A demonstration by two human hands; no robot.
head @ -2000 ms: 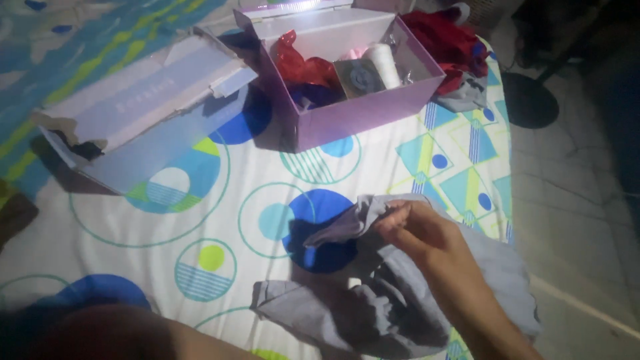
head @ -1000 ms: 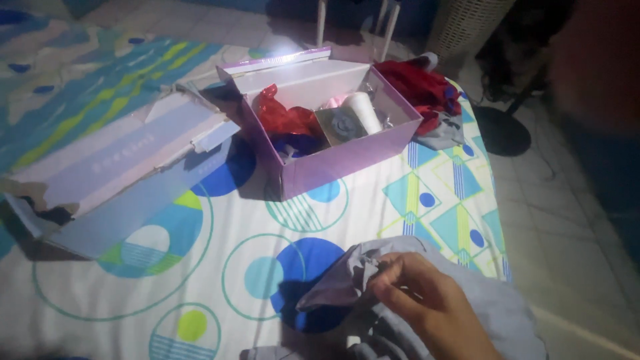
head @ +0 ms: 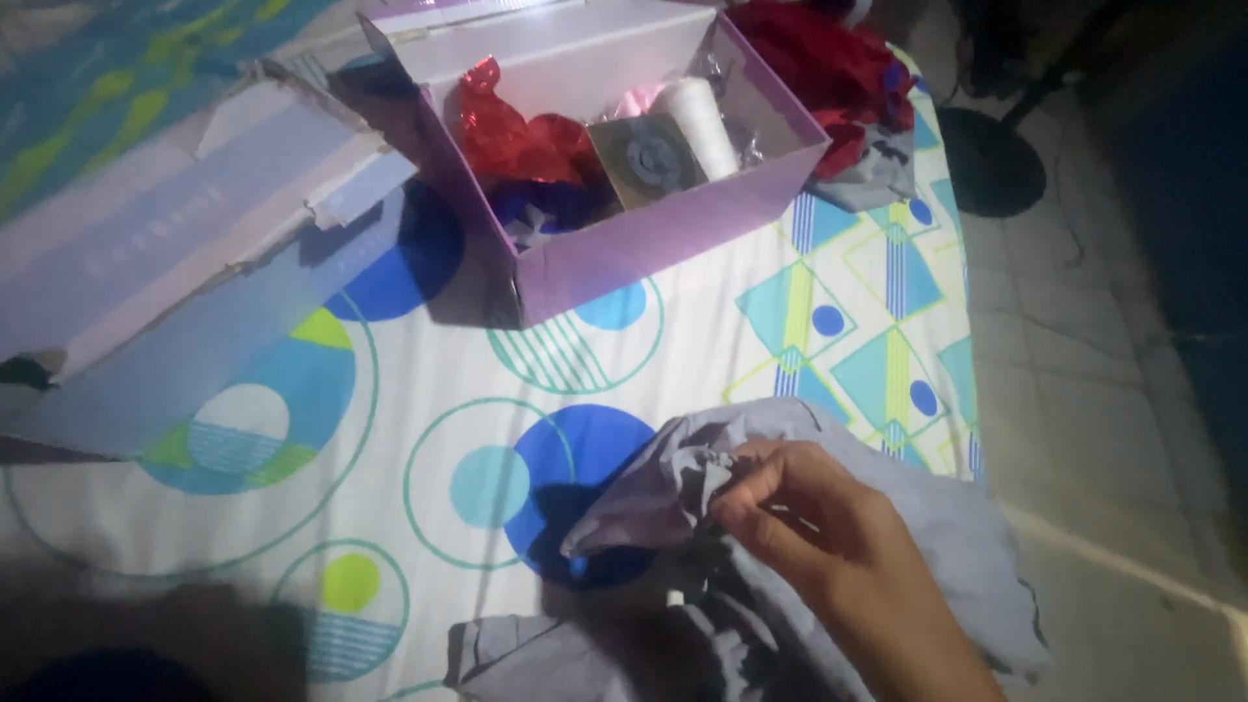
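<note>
My right hand [head: 819, 536] comes in from the lower right and pinches a bunched fold of grey cloth [head: 907, 507] between thumb and fingers. The cloth spreads under and around the hand, over the patterned sheet, down to the bottom edge of the view. A pointed end of it lies left of the fingertips, over a blue printed circle. My left hand is not in view. Beyond the cloth stands an open purple cardboard box [head: 673, 244]. It holds red shiny wrapping [head: 526, 136], a white thread cone or similar tube [head: 700, 127] and a flat brown square piece [head: 643, 161].
At the left lies a worn, torn lilac and blue cardboard box [head: 185, 234]. Red cloth [head: 819, 68] lies behind the purple box at the sheet's right edge. A round dark stand base [head: 990, 161] rests on the tiled floor [head: 1063, 409] to the right of the bed [head: 458, 361].
My right hand keeps its pinch on the grey cloth, and the folds near its fingers are more bunched than two seconds ago. The view has shifted.
</note>
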